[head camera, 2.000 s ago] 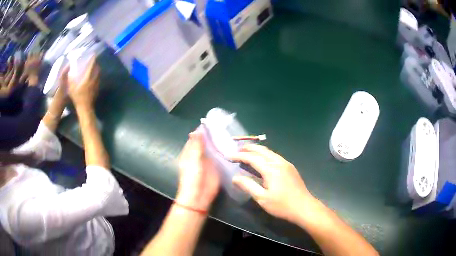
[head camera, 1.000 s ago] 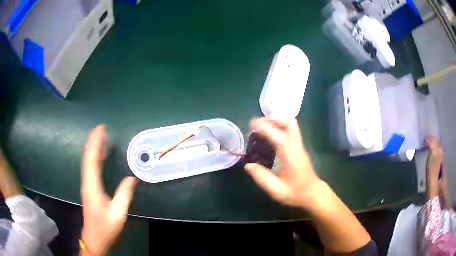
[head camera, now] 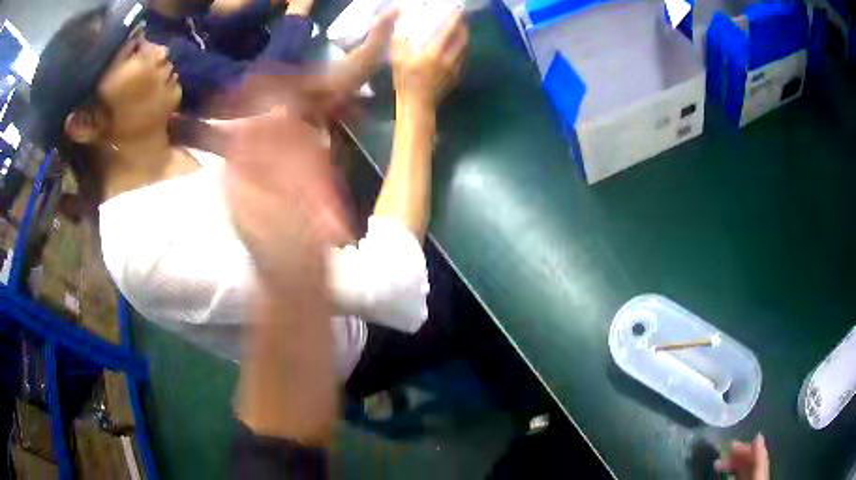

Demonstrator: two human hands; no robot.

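Observation:
The frosted oval tub (head camera: 683, 360) lies open side up on the green bench at the lower right, with a round hole near one end and an orange-brown wire inside. A white oval cover (head camera: 832, 382) lies right of it, cut off by the picture edge. My left hand (head camera: 286, 178) is raised and strongly blurred, away from the tub; its finger pose and any hold are unclear. My right hand (head camera: 748, 459) shows only fingertips at the bottom edge, below the tub. A dark patch beside them is too unclear to name.
Open blue and white cartons (head camera: 643, 131) stand on the bench at the upper right. A person in a white top (head camera: 188, 248) works at the bench on the left, partly behind my left hand, with white parts in hand. Blue-framed shelving (head camera: 70, 328) stands at the far left.
The view has swung left, so the tub appears farther right. My left hand has moved away from the tub and up. My right hand has mostly left the picture; the black fan is no longer clearly visible.

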